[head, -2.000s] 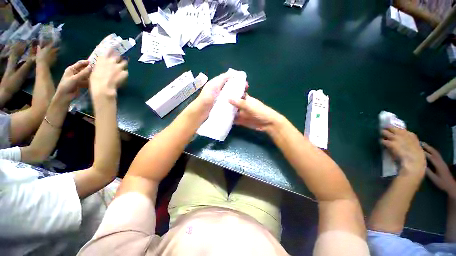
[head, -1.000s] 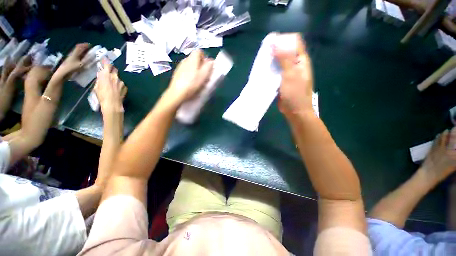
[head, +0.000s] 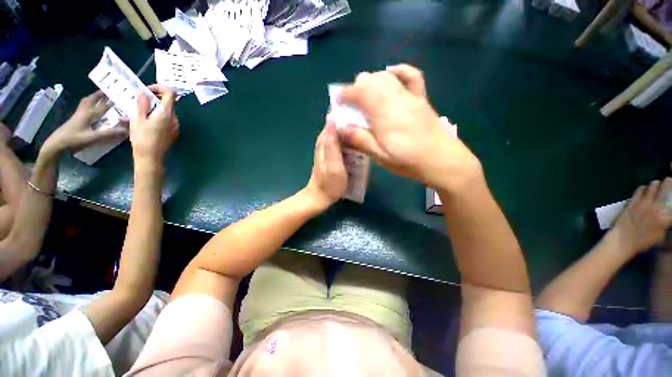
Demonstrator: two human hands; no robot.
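Note:
My left hand (head: 329, 166) holds a white folding carton (head: 356, 175) upright-slanted above the table, its printed side partly showing below my fingers. My right hand (head: 394, 118) is over the carton's upper end, its fingers closed on a crumpled white wrapped product (head: 346, 110) there. How far the product is inside the carton is hidden by my fingers. Another white carton (head: 433, 199) lies on the table at the right, mostly hidden behind my right hand and wrist.
A loose pile of leaflets (head: 239, 37) lies at the far centre-left of the dark green table (head: 530, 177). A person at the left holds a leaflet (head: 121, 85) and a carton. A person's hand (head: 645, 213) at the right holds a white box. Pale sticks stand at both upper sides.
My left hand took the carton from the table on the left and brought it to the centre. My right hand brought the white wrapped product over to the carton's upper end.

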